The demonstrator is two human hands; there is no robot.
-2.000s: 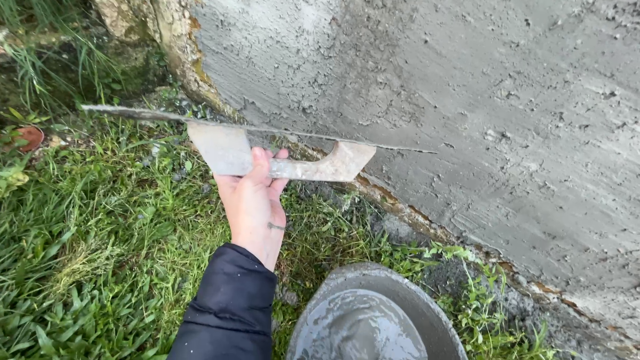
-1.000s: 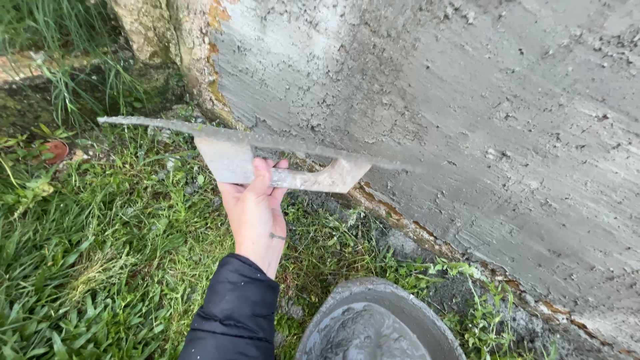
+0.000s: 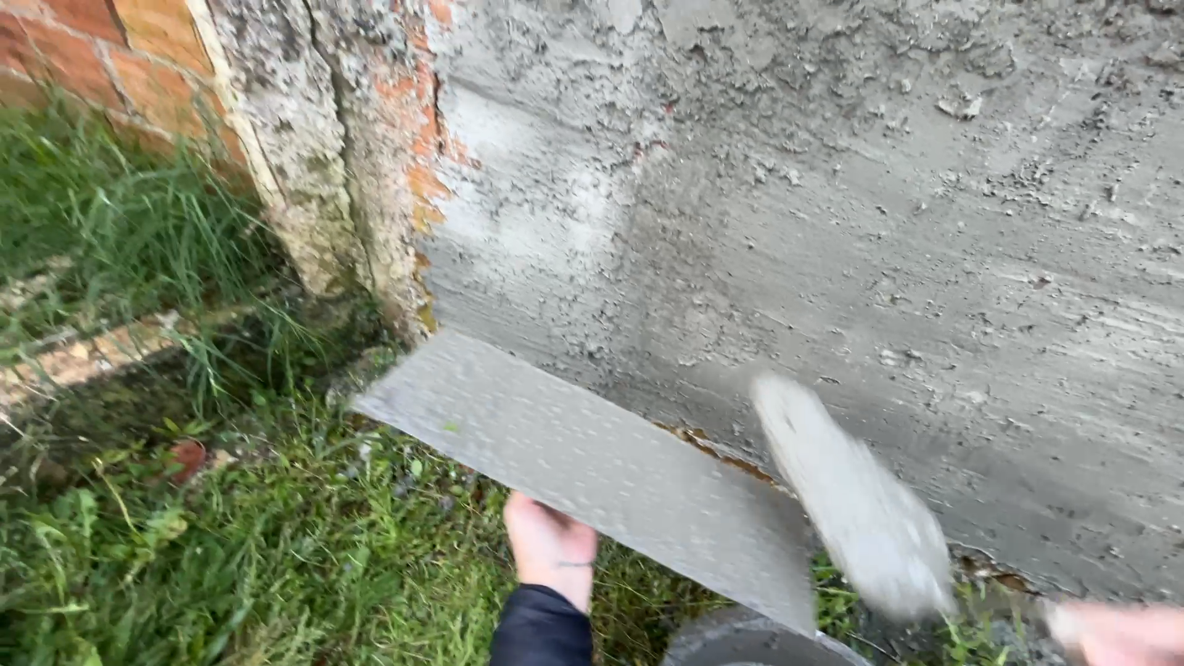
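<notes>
My left hand (image 3: 552,541) grips a wide flat plastering trowel (image 3: 592,472) from below; its handle and my fingers are mostly hidden under the blade. The blade's broad, wet grey face shows, with small specks on it, and it slants down to the right close to the wall's foot. At the lower right edge my right hand (image 3: 1124,634), blurred and partly cut off, holds a smaller trowel (image 3: 856,499) whose blade is smeared by motion. This blade lies just right of the wide trowel, in front of the grey mortar-covered wall (image 3: 925,240).
A bucket (image 3: 740,638) stands below the wide trowel's right end, partly covered by it. Grass (image 3: 277,564) grows along the wall's base. At the upper left are a rough, cracked pillar (image 3: 314,139), orange brickwork (image 3: 139,55) and a low mossy ledge (image 3: 166,361).
The wide trowel has turned from nearly edge-on to showing its broad face. My right hand and the smaller trowel have come into view at the right. The view has shifted toward the pillar.
</notes>
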